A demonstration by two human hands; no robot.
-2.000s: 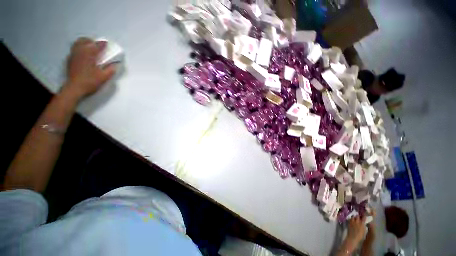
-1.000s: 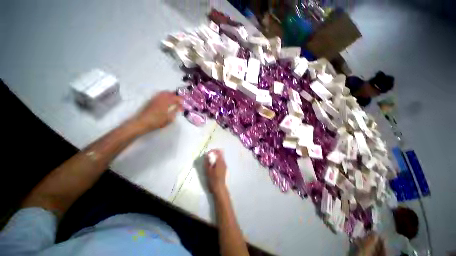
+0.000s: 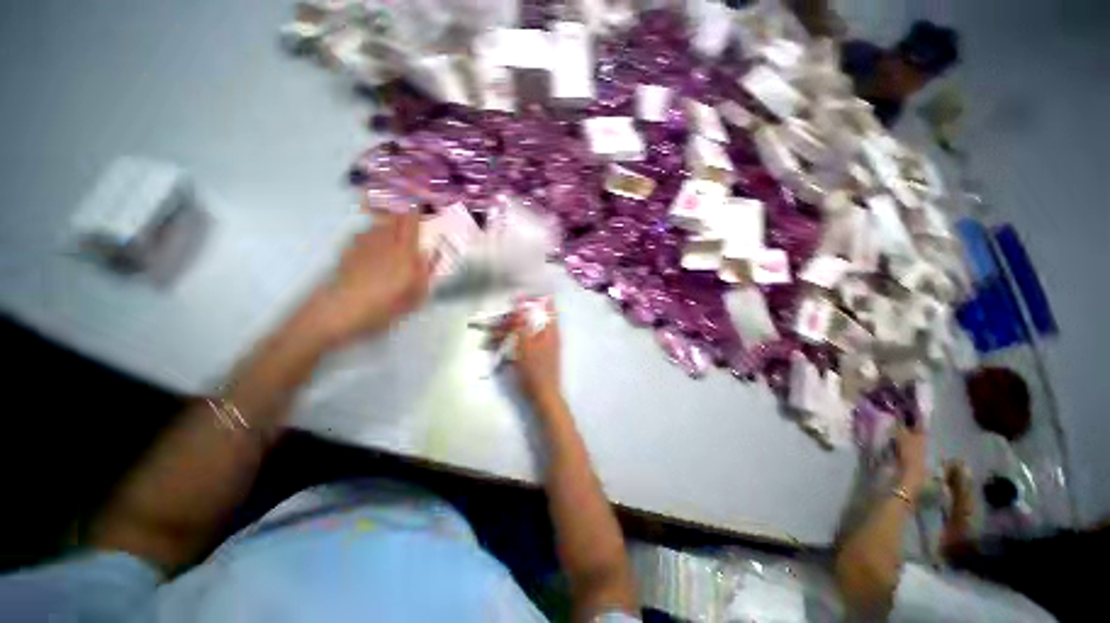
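My left hand point(image 3: 375, 278) is blurred at the left end of the heap. Its fingers are on a white carton point(image 3: 450, 235) with a pinkish face. Another white carton point(image 3: 517, 241), strongly blurred, is just right of it, above my right hand. My right hand point(image 3: 533, 338) is near the table's middle, fingers bent, with something small and whitish at the fingertips; blur hides what it is. Pink-purple bottles point(image 3: 517, 158) lie heaped beyond both hands. A small block of white cartons point(image 3: 132, 213) stands on the table at the left.
Loose white cartons point(image 3: 730, 231) lie jumbled over the bottle heap. Another person's hand point(image 3: 907, 456) touches the heap's near right end. The table's near edge point(image 3: 487, 482) runs in front of my body. Blue items point(image 3: 992, 286) are at the far right.
My left hand left the carton block at the left, moved right to the heap, and is now at a white carton. My right hand came into view. The camera view has shifted.
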